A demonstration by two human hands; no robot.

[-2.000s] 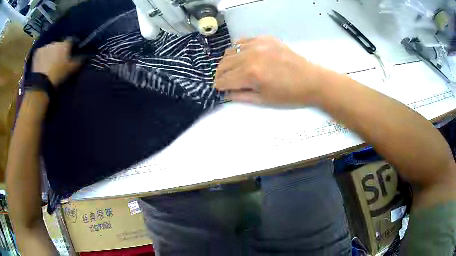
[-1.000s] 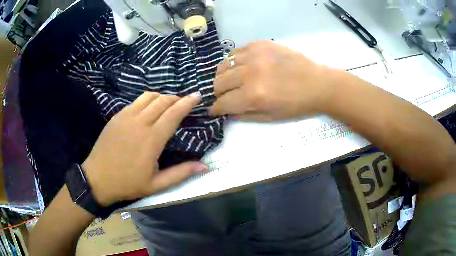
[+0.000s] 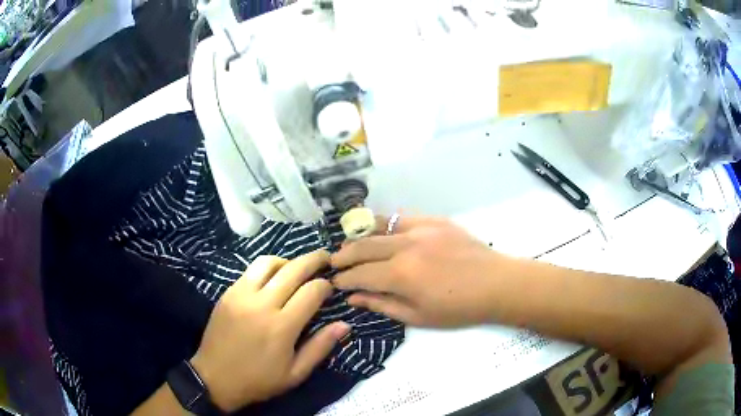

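The striped fabric point(image 3: 175, 236) lies under the needle area of the white sewing machine head point(image 3: 260, 122), joined to the plain dark garment body point(image 3: 114, 301) heaped at the left. My left hand point(image 3: 268, 325) lies on the striped fabric with its fingertips just in front of the needle area. My right hand point(image 3: 414, 272) lies at the right edge of the fabric, fingertips beside the left ones. The cream roller point(image 3: 358, 223) sits just above my fingers. The needle and presser foot are mostly hidden. Whether my fingers pinch the cloth is hard to tell.
Black thread snips point(image 3: 554, 177) lie on the white table point(image 3: 463, 366) at the right. A small metal attachment point(image 3: 666, 188) and a crumpled clear plastic bag point(image 3: 678, 106) are at the far right. A cardboard box point(image 3: 581, 386) stands below the table edge.
The view has tilted up and shows more of the machine head. My left hand came from the far left of the garment to the striped fabric. Both hands are now closer to the needle.
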